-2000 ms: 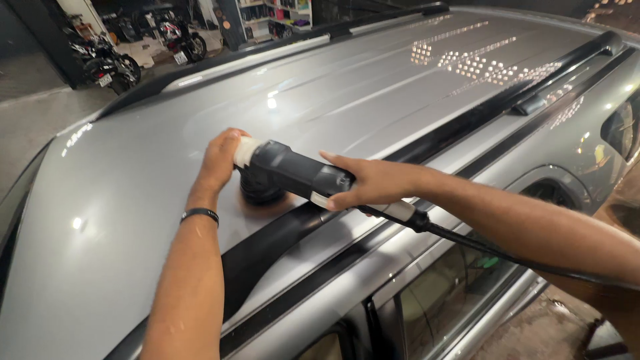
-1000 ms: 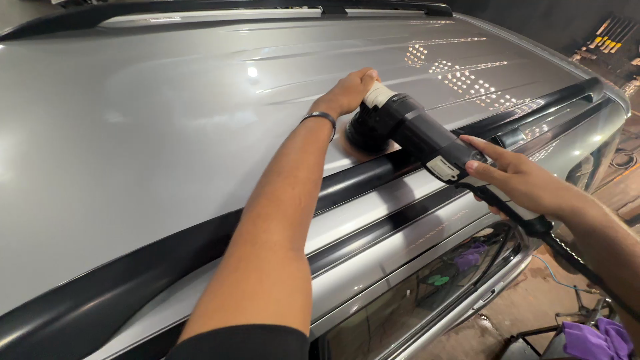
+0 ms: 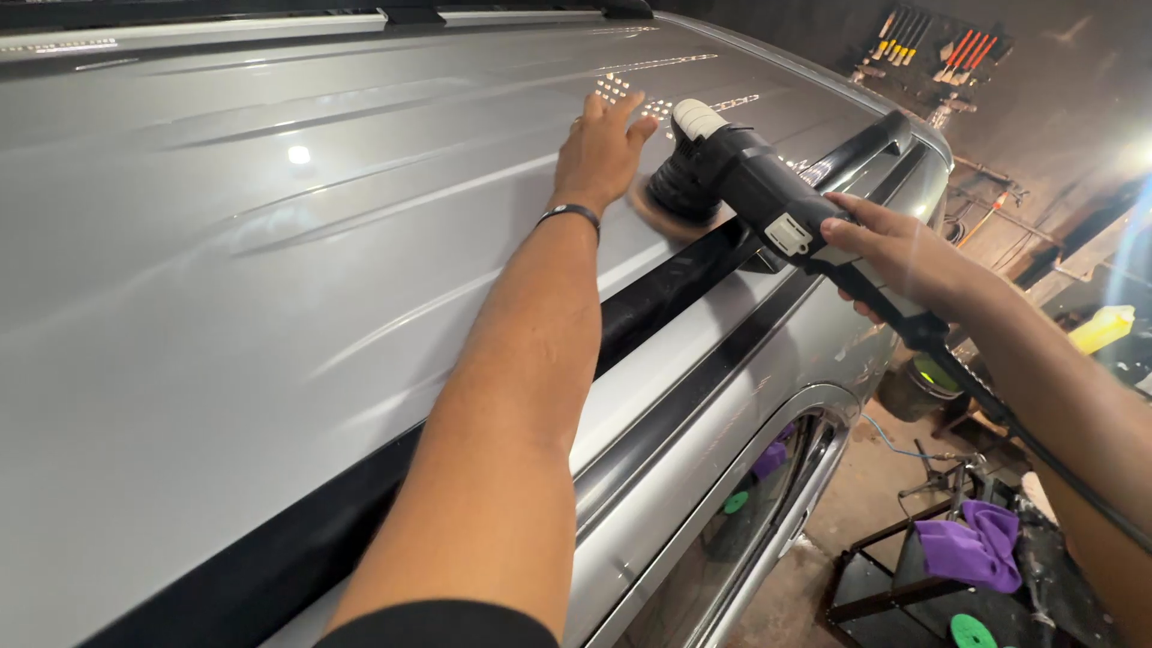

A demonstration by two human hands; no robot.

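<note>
My right hand (image 3: 886, 247) grips the rear handle of a black and grey electric polisher (image 3: 751, 180). Its round pad (image 3: 661, 211), blurred at the rim, lies on the silver car roof (image 3: 297, 252) beside the black roof rail (image 3: 666, 292). My left hand (image 3: 603, 148) is off the tool, just left of its white-wrapped head, fingers spread and holding nothing. Whether its fingertips touch the roof I cannot tell. A dark band circles the left wrist. The power cord (image 3: 1017, 423) runs from the handle under my right forearm.
A black cart (image 3: 873, 585) at the lower right bears a purple cloth (image 3: 972, 544) and a green disc (image 3: 972, 630). Beyond it stands a bucket (image 3: 918, 387). Tools with red and yellow handles (image 3: 967, 54) hang on the far wall. The far roof rail (image 3: 180, 27) runs along the top left.
My left hand has let go of the polisher's head, which it held in both earlier frames. The polisher has moved along the near rail toward its far right end. The view has shifted that way too.
</note>
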